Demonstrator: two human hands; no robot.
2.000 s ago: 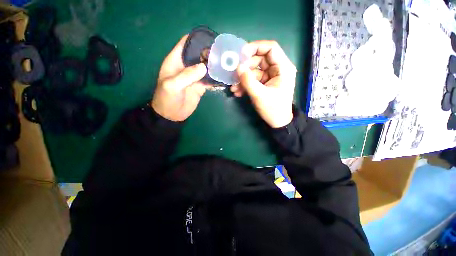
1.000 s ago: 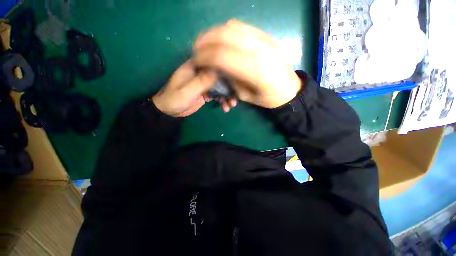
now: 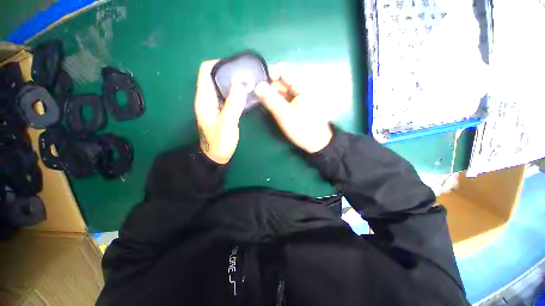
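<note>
A rounded-square cushion (image 3: 230, 73) with a black rim and a pale grey translucent insert in it is held above the green bench. My left hand (image 3: 218, 119) grips it from the left and below, thumb on the face near the centre ring. My right hand (image 3: 296, 113) is at its right edge, fingertips on or very near the rim and slightly blurred; contact is hard to tell. The insert lies inside the black rim.
Black rings (image 3: 122, 95) are piled on the bench at left, beside an open carton (image 3: 57, 200) full of more. A blue-edged tray (image 3: 427, 133) with overexposed white inserts is at right, next to printed paper (image 3: 508, 134). A tan carton (image 3: 484, 200) is below the bench edge.
The translucent insert, held apart in my right hand two seconds ago, now lies within the black rim. My right hand has moved off the top of the part to its right side.
</note>
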